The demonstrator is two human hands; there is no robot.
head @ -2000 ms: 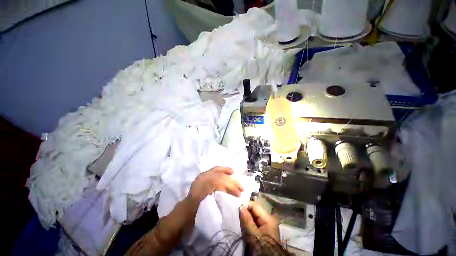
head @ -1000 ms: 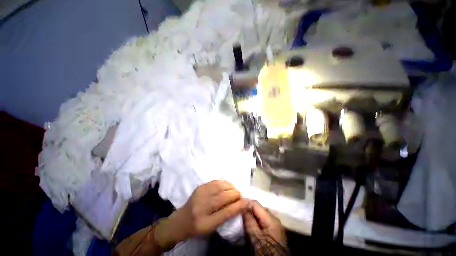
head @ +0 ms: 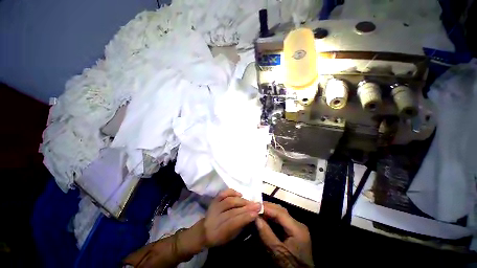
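A white cloth piece lies left of the needle area of the overlock machine, and its near end hangs over the table's front edge. My left hand grips that near end, fingers curled. My right hand pinches the same cloth corner just beside it, fingertips close to the left ones. Both hands are in front of the machine, below the presser area. Lamp glare washes out the cloth near the needle.
A large ruffled heap of white pieces lies at the left, with a pale lilac board under its near side. Cream tension knobs line the machine front. More white cloth hangs at the right. White cloth also lies low beside my left arm.
Both hands have moved away from the needle area toward the table's front edge, still holding the cloth. The view has tilted down, so the machine sits higher in the picture.
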